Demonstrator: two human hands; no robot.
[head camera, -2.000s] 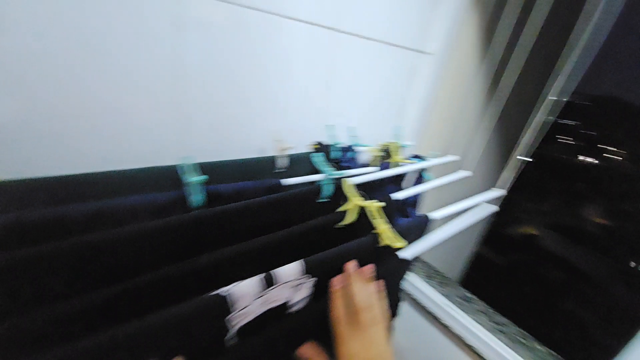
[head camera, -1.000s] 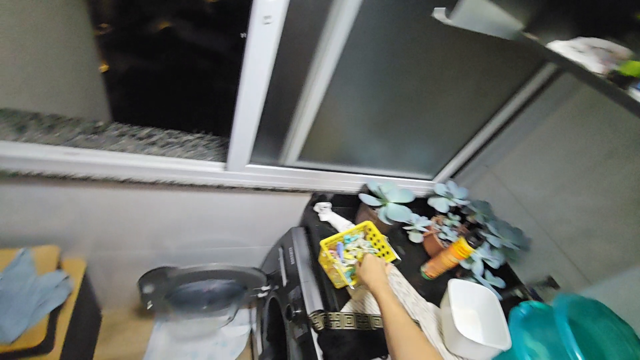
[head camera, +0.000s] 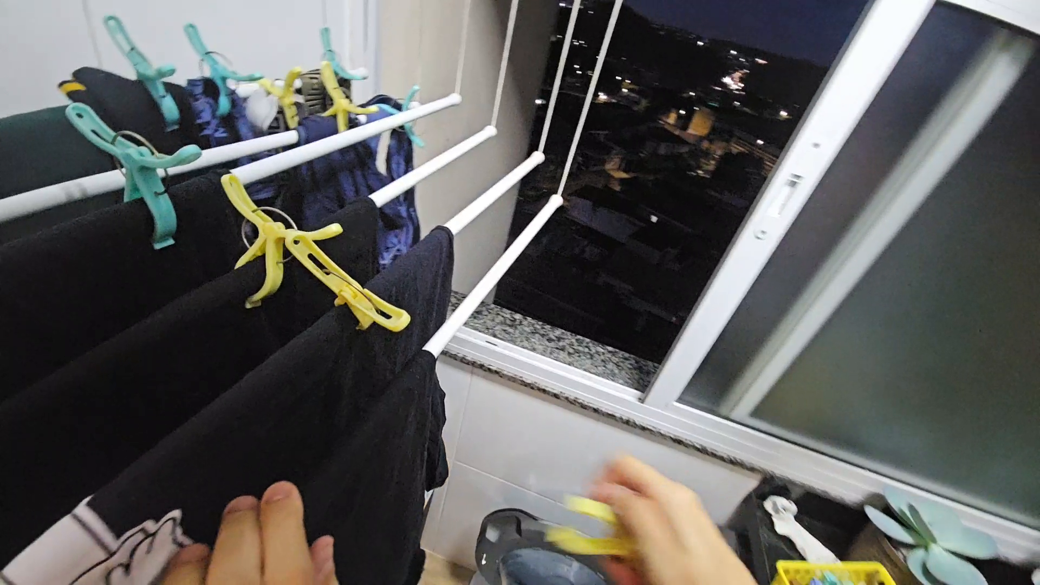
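My right hand, blurred, holds a yellow plastic clothespin to the right of the hanging clothes. At the bottom left, the fingers of my left hand lie on a black garment with a white print; whether they grip the cloth is not clear. This garment hangs over the nearest white rod of a drying rack. Two yellow clothespins are clipped on the black clothes behind it, and a teal clothespin sits farther left.
More clothes and clothespins hang at the back left, with blue cloth among them. Cords run up from the rod ends beside the partly open window. At the lower right are a yellow basket of clothespins, a succulent plant and a dark round lid.
My right hand, at the yellow basket one second ago, has come away from it with a yellow clothespin. The view has swung back to the rack, and my left hand is in sight.
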